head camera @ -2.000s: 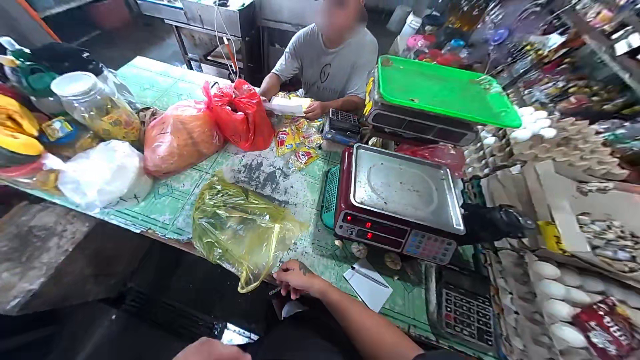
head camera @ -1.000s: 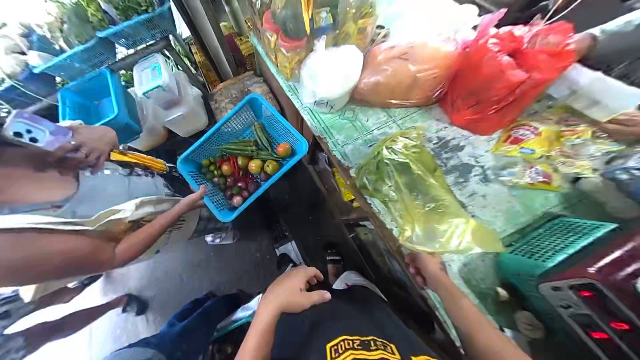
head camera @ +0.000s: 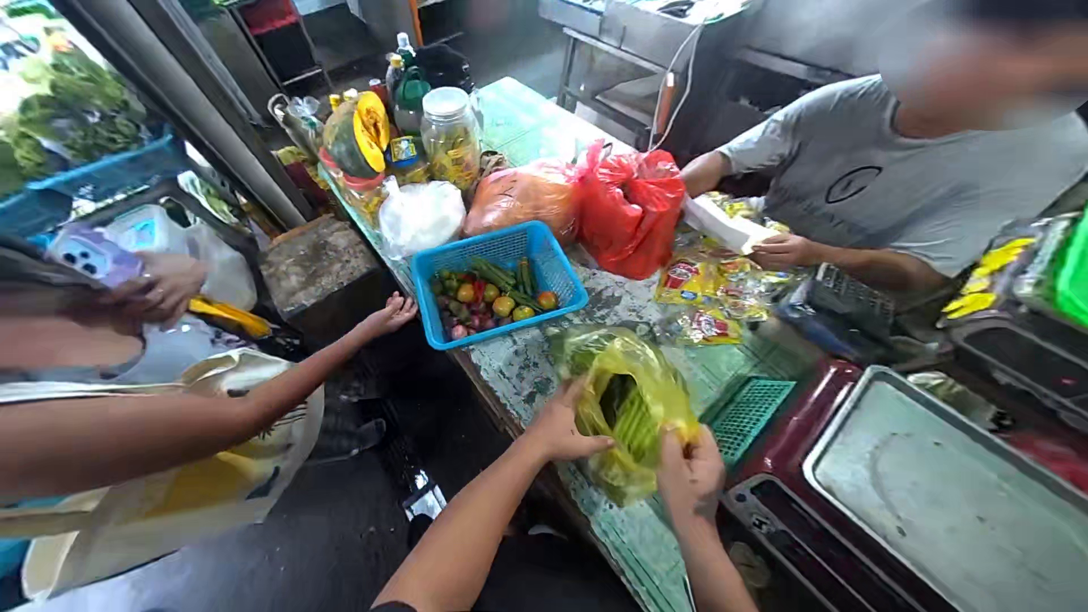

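Observation:
A yellow translucent plastic bag (head camera: 629, 408) with long green vegetables inside is held at its open mouth over the counter's near edge. My left hand (head camera: 565, 429) grips the left side of its rim, and my right hand (head camera: 690, 467) pinches the right side. Just beyond the bag, a blue plastic basket (head camera: 501, 246) rests on the counter, holding okra, tomatoes, small red onions or shallots and other small vegetables. Another person's hand (head camera: 389, 314) is beside the basket's left edge, palm up.
A red plastic bag (head camera: 627, 212), an orange-filled bag (head camera: 523, 200), a white bag (head camera: 421, 217), a cut squash (head camera: 357, 140) and a jar (head camera: 449, 136) line the far side. Right stands a weighing scale (head camera: 952, 493). A person in a grey shirt (head camera: 901, 170) handles a white tray (head camera: 731, 223).
The blue basket, held by the other person off the counter one second ago, now rests on it. My left hand has come to the yellow bag, which is now lifted and open.

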